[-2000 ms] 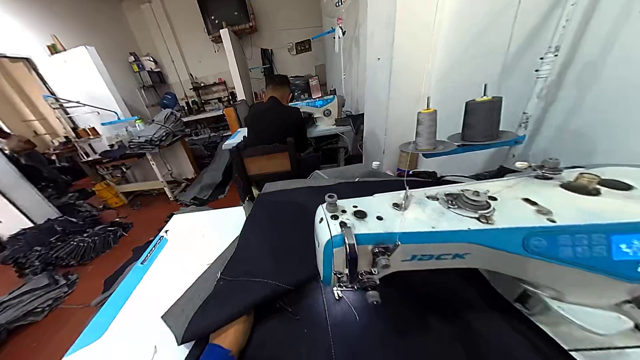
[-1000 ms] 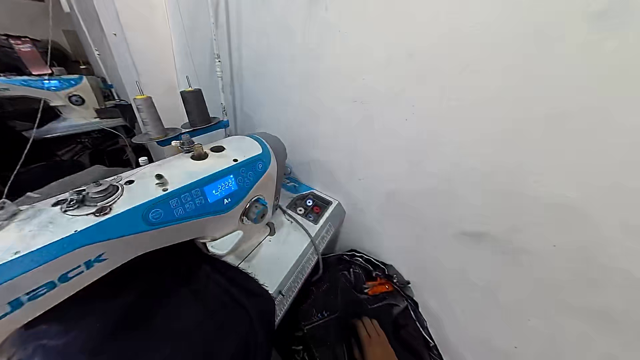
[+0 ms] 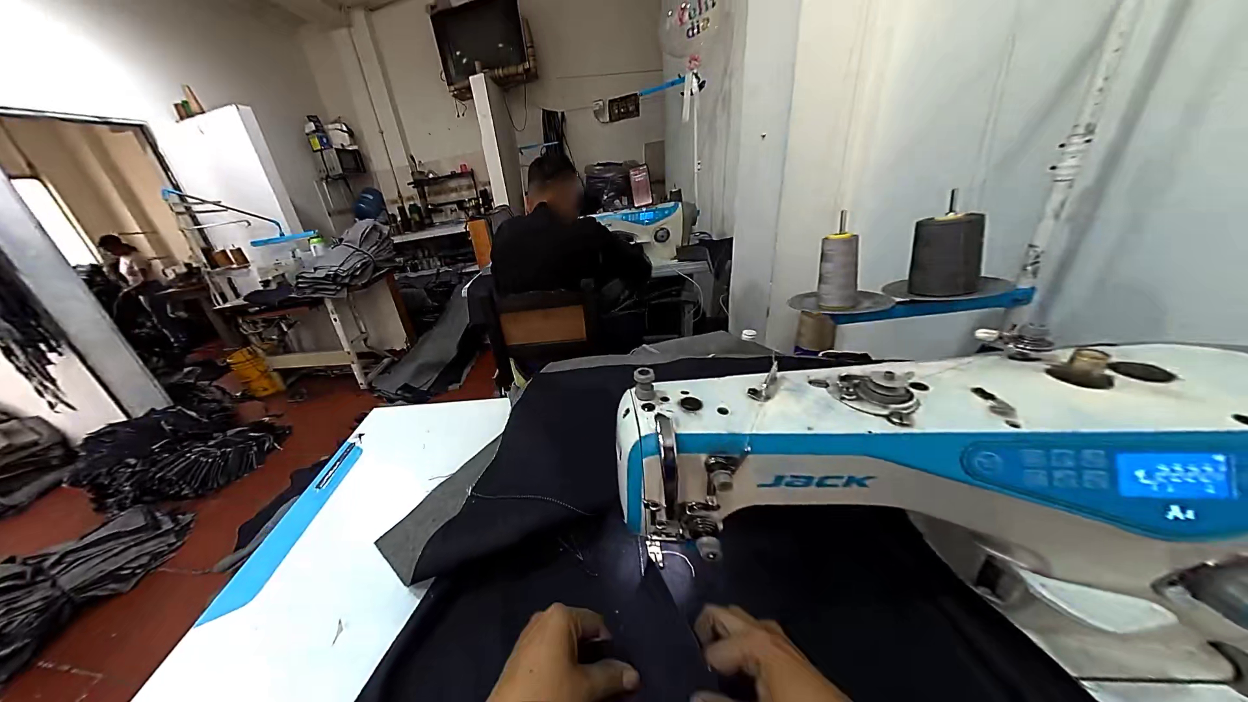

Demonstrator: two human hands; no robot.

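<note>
A Jack industrial sewing machine [image 3: 868, 468] fills the right side, with its presser foot [image 3: 654, 554] lit by a lamp over dark cloth. The dark blue fabric [image 3: 546, 439] lies across the white table and under the machine arm, one grey-backed edge folded over at the left. Low in the view, my left hand [image 3: 565, 653] rests on the cloth left of the foot, fingers curled. My right hand [image 3: 756, 653] is on the cloth just right of a folded edge, fingers bent; whether either hand pinches the fabric is unclear.
The white sewing table [image 3: 302, 595] has a blue edge. Behind the machine stand two thread cones [image 3: 946, 255] on a rack. A person [image 3: 561, 234] sits at another machine ahead. Bundles of dark cut cloth [image 3: 175, 453] lie on the red floor at the left.
The view has swung back left from the wall side. My right hand, on dark cloth beside the machine a second ago, is now on the fabric by the presser foot, opposite my left hand.
</note>
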